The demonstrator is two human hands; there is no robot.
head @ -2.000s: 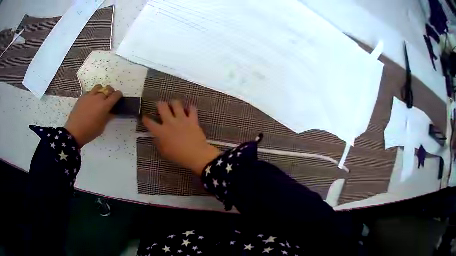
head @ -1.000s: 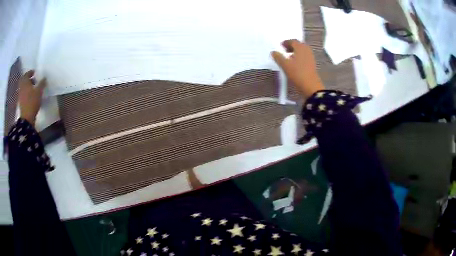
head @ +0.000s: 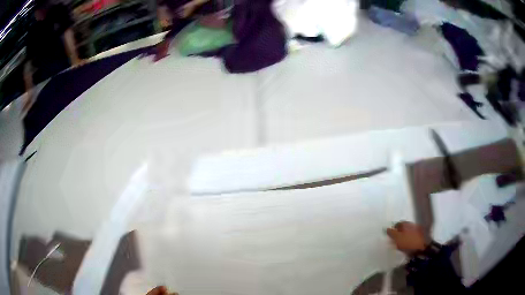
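Note:
The large white paper pattern (head: 288,236) lies in front of me over brown checked fabric (head: 421,193), which shows along its far edge and at its right. My right hand (head: 407,237) is at the pattern's right edge, fingers bent onto or around it; the view is blurred. My left hand (head: 160,290) is cut off by the bottom edge, with only a few fingertips showing near the pattern's lower left. A long narrow paper strip (head: 112,230) lies across cut checked pieces (head: 46,253) at the left.
Shears (head: 446,158) and a small white pattern (head: 449,213) lie at the right, with a dark purple scrap (head: 496,214). Dark purple cloth (head: 256,37) and a green bag (head: 204,38) are at the far side. A person (head: 49,43) stands at the far left by dark fabric.
The view has tilted up towards the far side of the table. The large pattern now covers most of the checked cloth near me. My left hand has moved to the bottom edge.

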